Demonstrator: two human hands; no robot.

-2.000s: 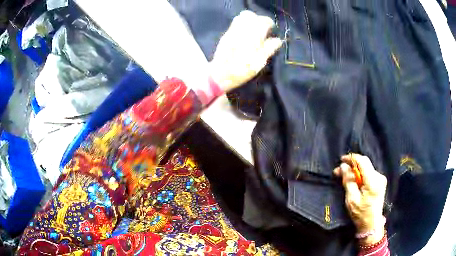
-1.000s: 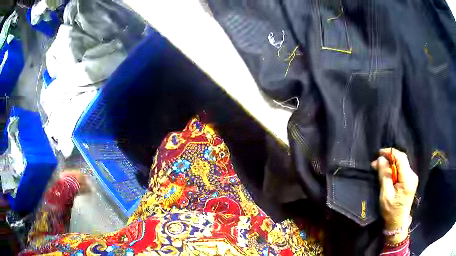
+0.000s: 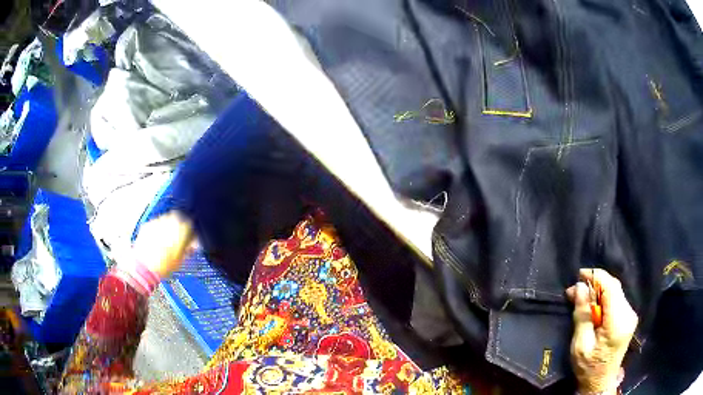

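Observation:
A dark navy garment with pale and yellow stitching lies over the white table and hangs toward the lap. Loose yellow and white threads show on it. A pointed pocket flap with a yellow buttonhole lies at its lower part. My right hand holds the orange-handled thread snips, resting on the garment beside the flap; the blades are hard to make out. My left hand is blurred, off the garment at the left, over the rim of the blue crate; its fingers are unclear.
The blue plastic crate stands left of the lap with dark cloth in it. Behind it is a heap of grey-white cloth. Smaller blue bins with pale cloth stand at the far left. The patterned clothing covers my lap.
My left hand has left the upper garment, dropped to the lower left, then moved up to the crate rim. My right hand still holds the snips beside the flap.

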